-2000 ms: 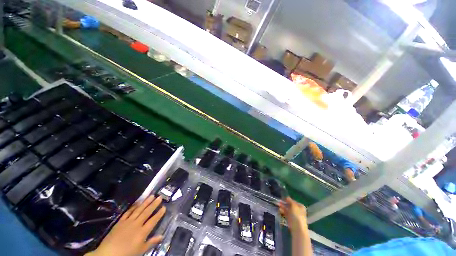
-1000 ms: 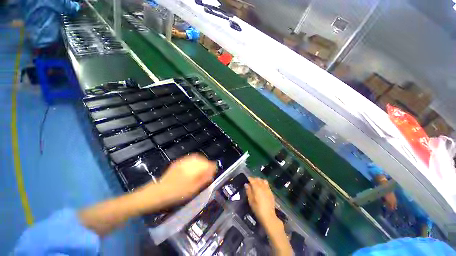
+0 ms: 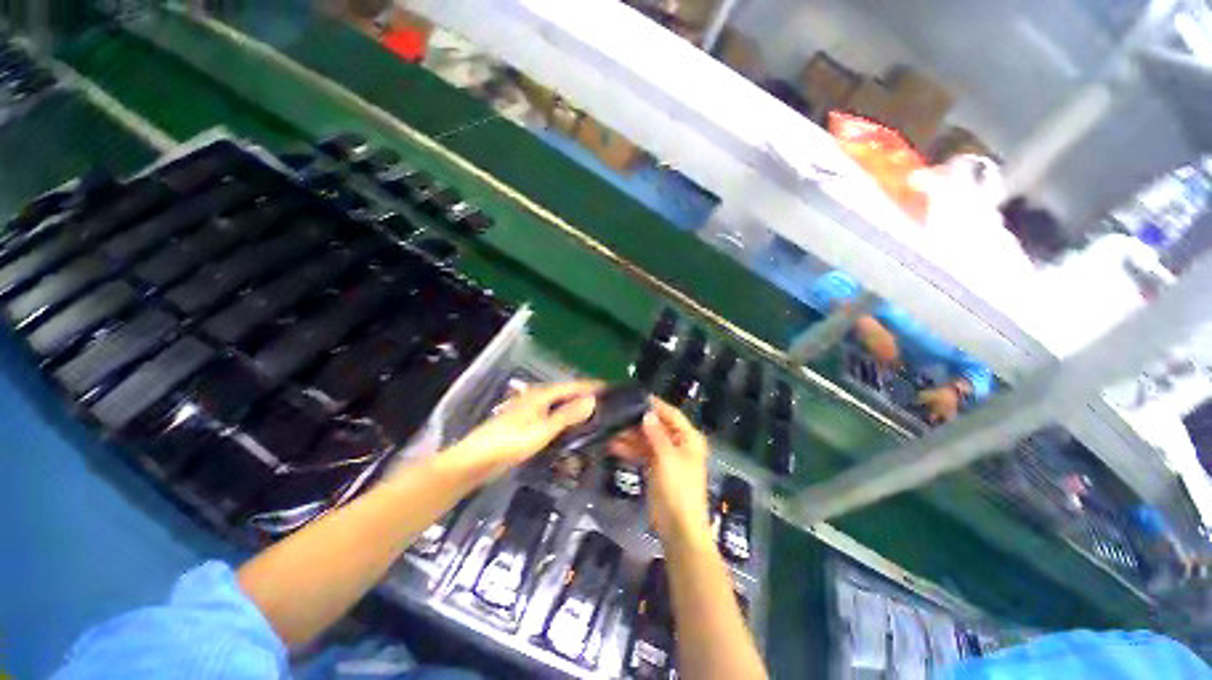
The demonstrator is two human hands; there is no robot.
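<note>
A black handset (image 3: 614,409) is held up between my two hands above the clear tray, blurred; I cannot tell whether a separate cover is on it. My left hand (image 3: 525,425) grips its left end and my right hand (image 3: 671,452) grips its right end. The clear blister tray (image 3: 452,604) below holds several black phone bodies (image 3: 580,598) with white labels showing. The black blister tray (image 3: 253,319) with dark covers in its pockets lies to the left, a pale strip (image 3: 485,365) along its right edge.
Another tray of black units (image 3: 718,379) sits on the green conveyor (image 3: 558,299), with more units behind the black tray. A white-grey shelf frame (image 3: 798,199) crosses above. Another worker's hands (image 3: 910,372) are across the line. A tray of pale parts (image 3: 884,631) is at lower right.
My left hand has moved from the black tray to above the clear tray. My right hand has lifted from the clear tray. Both now hold a black handset. The view has shifted.
</note>
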